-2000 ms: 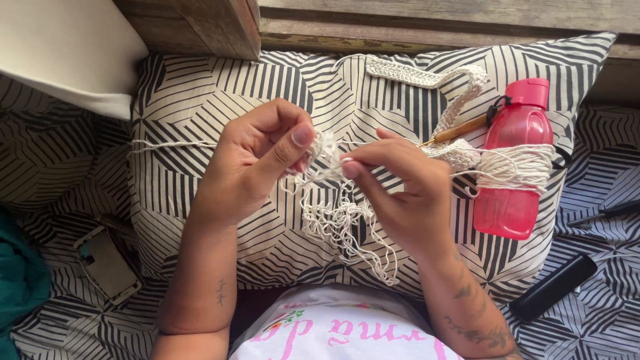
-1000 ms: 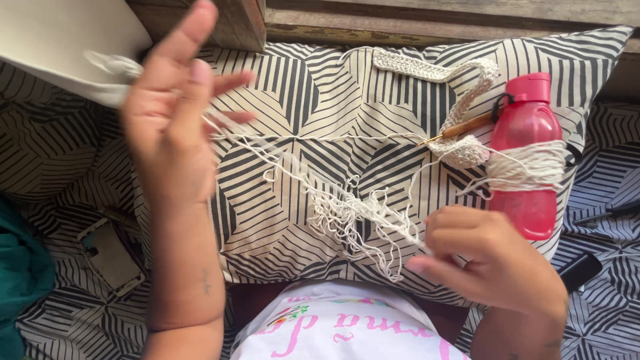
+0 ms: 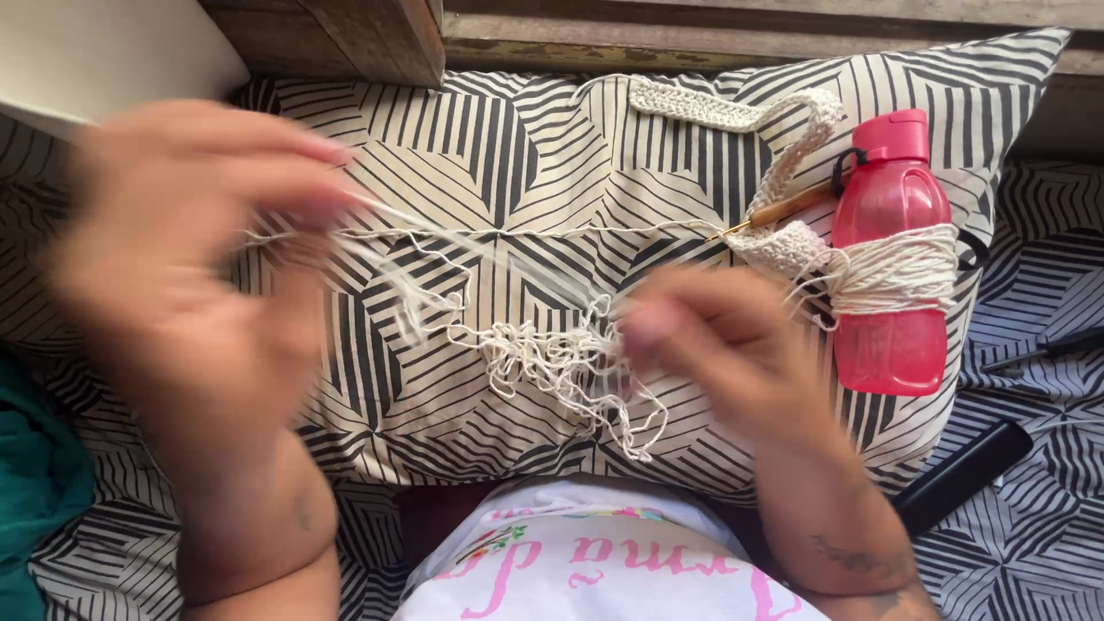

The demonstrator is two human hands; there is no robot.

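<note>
A tangle of off-white yarn (image 3: 552, 354) lies on the patterned pillow (image 3: 552, 164) between my hands. My left hand (image 3: 216, 233), blurred by motion, has strands of the yarn at its fingertips, stretched toward the right. My right hand (image 3: 707, 336), also blurred, pinches yarn at the right side of the tangle. Beyond it, a crochet hook with a wooden handle (image 3: 789, 207) rests at a crocheted strip (image 3: 733, 112), its metal tip by the stitches. One strand runs left from there across the pillow. More yarn (image 3: 897, 272) is wound around a pink plastic bottle (image 3: 893, 345).
A black cylindrical object (image 3: 966, 474) lies on the patterned cloth at the lower right. Teal fabric (image 3: 39, 492) is at the left edge. A wooden frame (image 3: 733, 39) borders the pillow's far side, and a pale curved surface (image 3: 129, 52) fills the upper left.
Two seconds ago both hands were close together over the pillow's middle with yarn between them; now they are apart. Since one second ago, my right hand has moved up and left, to the tangle.
</note>
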